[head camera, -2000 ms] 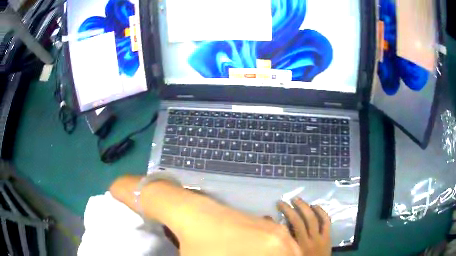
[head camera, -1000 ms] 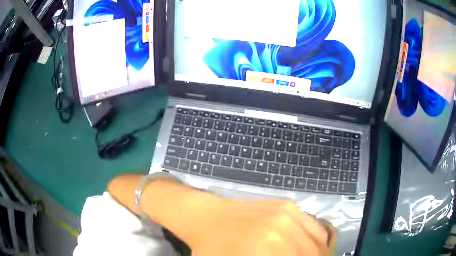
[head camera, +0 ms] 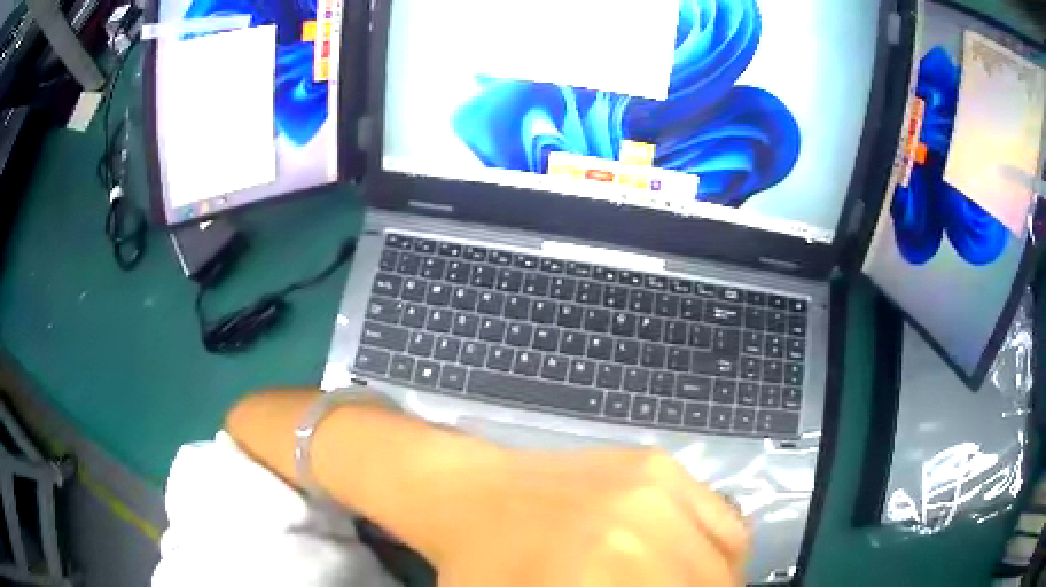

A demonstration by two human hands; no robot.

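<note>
An open laptop lies in front of me. Its main display [head camera: 688, 126] shows a blue-swirl wallpaper, a white window and a small bar with orange buttons. Its keyboard [head camera: 574, 333] has black keys. Shiny film covers the palm rest [head camera: 774, 487]. My left hand [head camera: 574, 516] reaches in from the lower left, with a white sleeve and a bracelet, and lies across the palm rest and touchpad area. Its fingertips are hidden beneath the hand or cut off by the lower edge. My right hand is not distinguishable in view.
Lit side screens stand at left [head camera: 218, 126] and right [head camera: 946, 195]. A black cable [head camera: 247, 321] lies left of the laptop on the green mat [head camera: 92, 321]. A flat, film-covered grey slab [head camera: 958, 447] lies at right. A metal rack [head camera: 29, 482] stands at lower left.
The fingers seen over the right palm rest two seconds ago are no longer visible. My left hand stays over the palm rest. The view has shifted, and the laptop appears slightly rotated.
</note>
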